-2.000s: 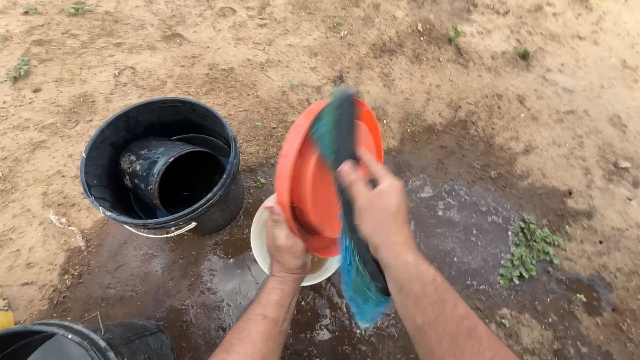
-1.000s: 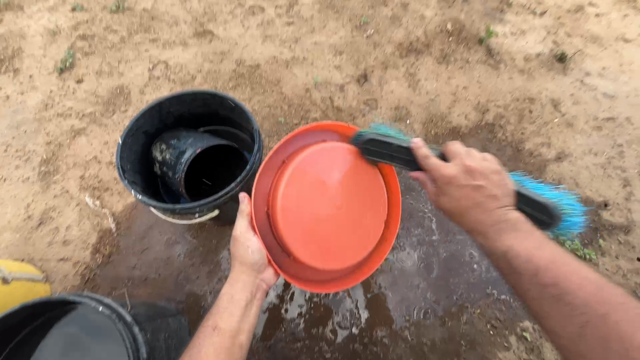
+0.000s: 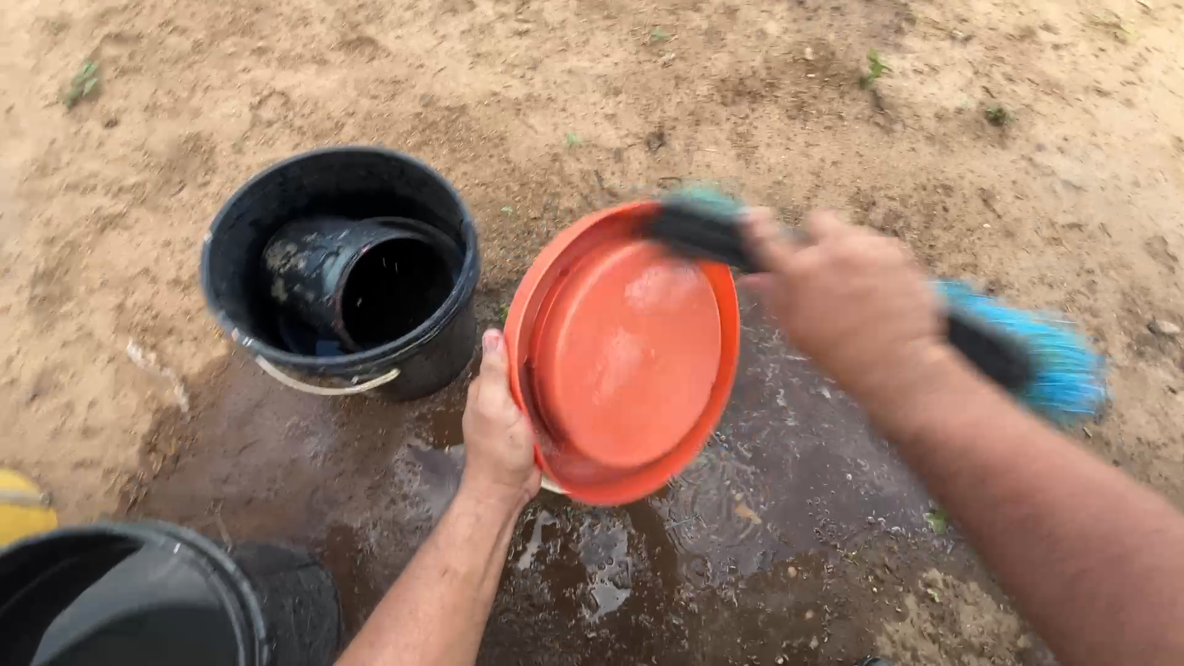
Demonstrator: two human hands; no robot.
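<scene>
My left hand (image 3: 500,424) grips the left rim of a round orange plastic dish (image 3: 638,356), which is tilted above the wet ground. My right hand (image 3: 846,296) is closed around the black back of a brush with blue and green bristles (image 3: 1027,351). The brush's far end, blurred, lies against the dish's upper right rim. Wet, shiny patches show on the dish's raised round centre. Behind the dish's lower edge, a sliver of something pale shows; the rest of it is hidden.
A black bucket (image 3: 222,277) with a pale handle stands at the left, a smaller dark container (image 3: 310,268) lying tilted inside it. Another black bucket (image 3: 250,592) holding liquid is at the lower left, beside a yellow object (image 3: 23,509). A puddle (image 3: 777,490) spreads over the sandy ground.
The brush has gone from upright across the dish two seconds ago to slanting over its upper right rim. The dish faced the view more fully one second ago and is now turned more edge-on.
</scene>
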